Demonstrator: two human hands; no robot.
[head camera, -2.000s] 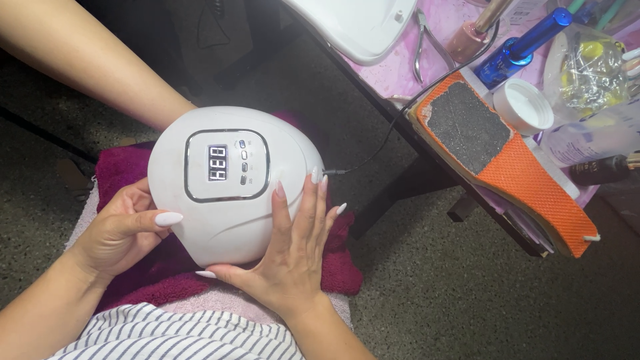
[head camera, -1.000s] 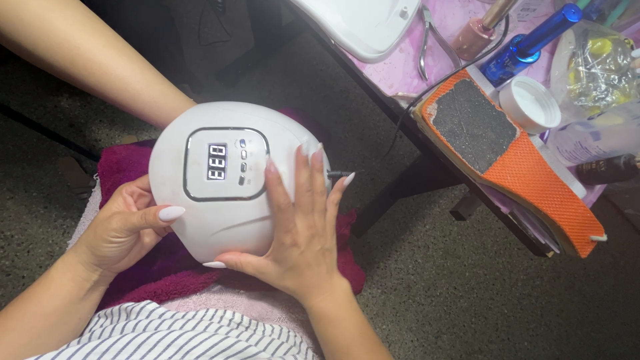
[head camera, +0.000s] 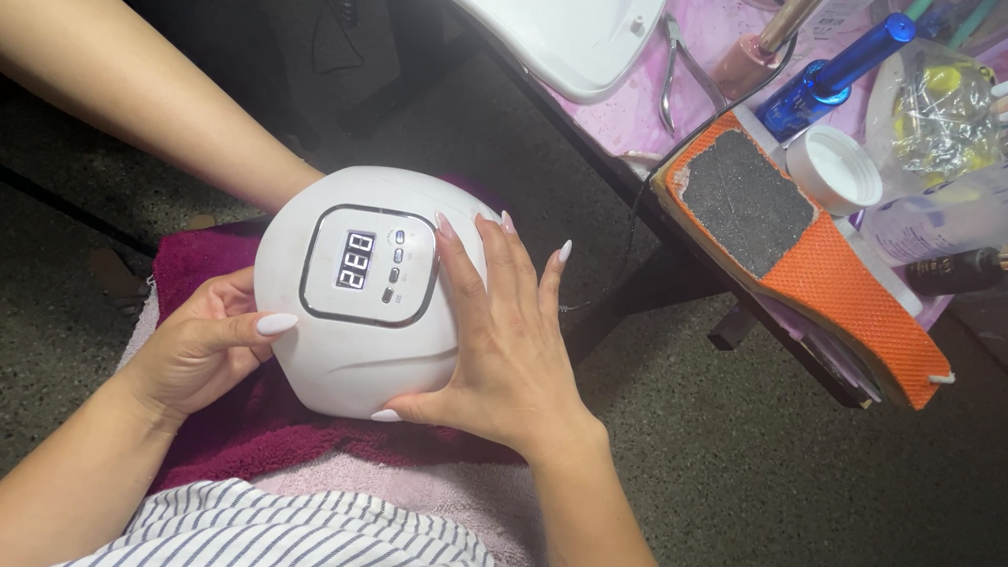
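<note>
A white nail-curing lamp (head camera: 378, 346) with a lit digital display and several small buttons rests over a maroon towel (head camera: 213, 425) on my lap. My left hand (head camera: 209, 339) grips its left edge, thumb on top and fingers curled at the side. Spread over the lamp's right side is my right hand (head camera: 504, 339), with the thumb at the near edge and fingertips on the shell. Another person's forearm (head camera: 173, 118) reaches in from the upper left; the hand is hidden behind or under the lamp.
At the right, a table holds an orange foot file with a black abrasive pad (head camera: 748, 205), metal nippers (head camera: 669, 79), a blue bottle (head camera: 799, 98), a pink polish bottle (head camera: 744, 67), a white cap (head camera: 835, 169) and a white tray (head camera: 575, 39). A thin cable (head camera: 638, 205) hangs beside the table edge.
The number on the lamp's display has changed. My right hand has shifted slightly over the lamp's right side, its fingers more spread than two seconds ago. My left hand keeps its hold.
</note>
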